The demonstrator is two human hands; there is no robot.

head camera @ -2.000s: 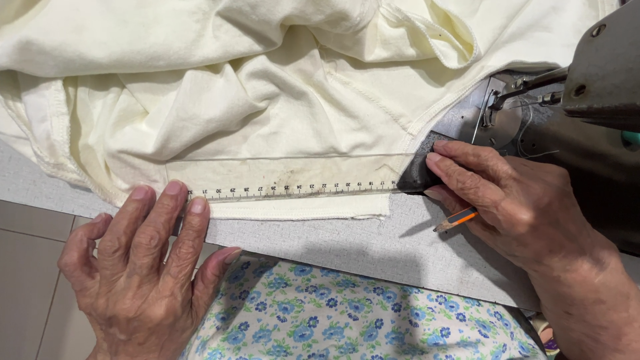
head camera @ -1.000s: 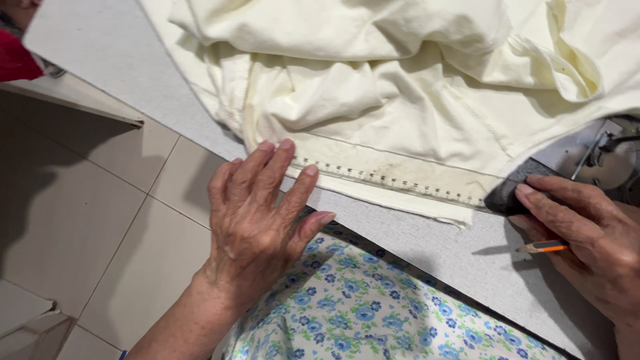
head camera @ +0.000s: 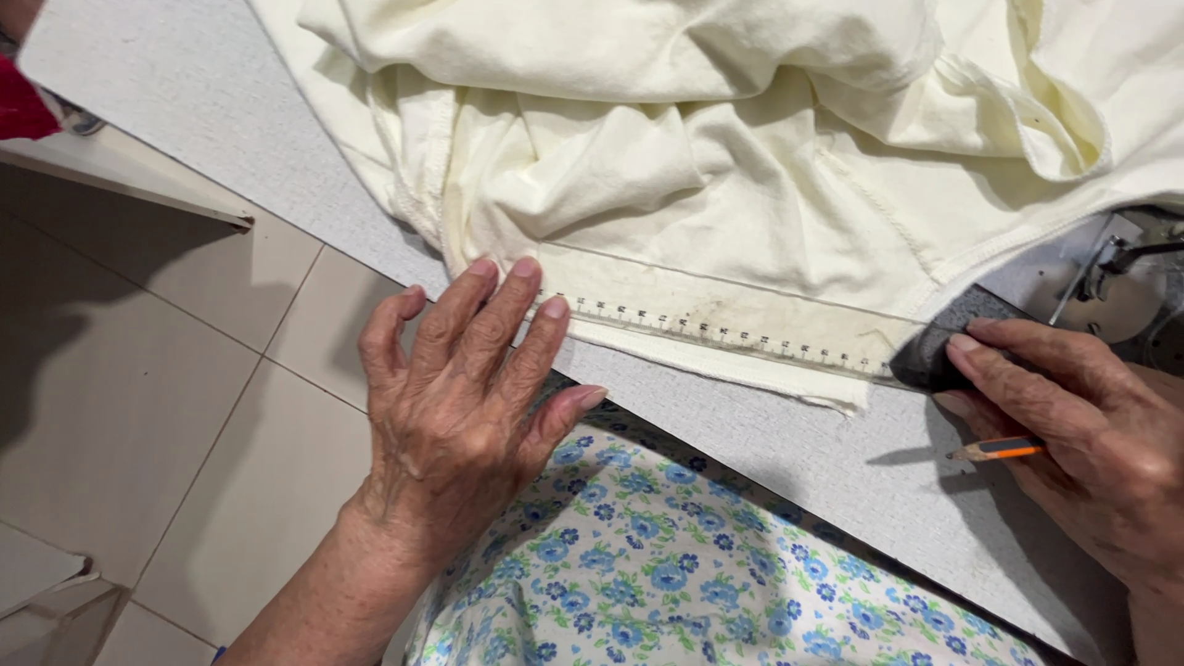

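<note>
Cream fabric (head camera: 592,166) lies bunched on the table with a clear plastic ruler (head camera: 721,314) flat along its lower edge. Fingertips of my left hand (head camera: 462,379) rest on the ruler's left end and the cloth there, fingers apart. At the ruler's right end, my right hand (head camera: 1064,407) has its fingertips on the ruler and the edge of a dark grey piece (head camera: 943,342), whose kind I cannot tell. An orange and black pencil (head camera: 1004,449) is held in the same hand, its point facing left. A strip of cloth shows below the ruler.
Part of a sewing machine (head camera: 1119,268) stands at the right edge, close to my right hand. The pale table's edge (head camera: 684,439) runs diagonally above a floral cloth (head camera: 666,555) over my lap. Something red (head camera: 23,106) hangs at the upper left, above floor tiles (head camera: 250,481).
The view has swung left, bringing the floor and the red thing into sight. Both hands stay at the two ends of the ruler, with the pencil still in my right hand.
</note>
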